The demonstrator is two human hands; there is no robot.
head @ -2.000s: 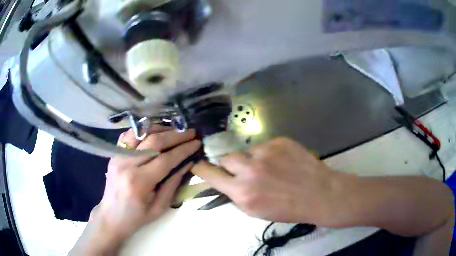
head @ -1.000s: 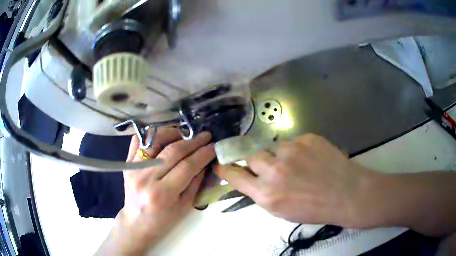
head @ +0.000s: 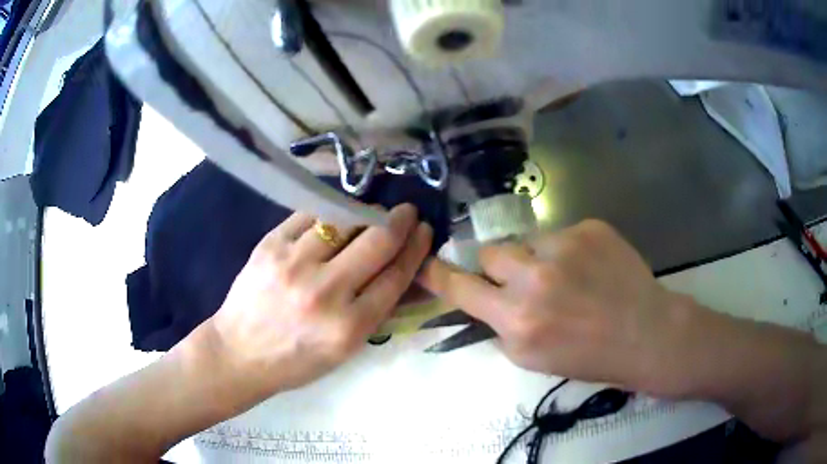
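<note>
A dark cut panel [head: 213,240] lies on the table at the left and runs under the bent wire loops [head: 363,168] to the needle area. My left hand [head: 317,290], with a yellow ring, presses flat on the panel's near edge. My right hand [head: 562,308] is beside it, fingertips at the cloth edge close to the lower ribbed knob [head: 503,216]. Dark pointed snips [head: 461,333] stick out from under my right palm. The needle and presser foot are hidden behind the knob and fingers.
The white machine head [head: 598,45] hangs over the work. More dark pieces [head: 86,136] lie far left. A knotted black cord [head: 567,415] is at the near edge by the measuring tape [head: 317,446]. A red-and-black tool [head: 805,237] and white cloth [head: 751,127] are at the right.
The view has shifted, so the machine's upper knob sits higher and further right. More of the dark panel shows left of my left hand. Both hands remain by the needle area.
</note>
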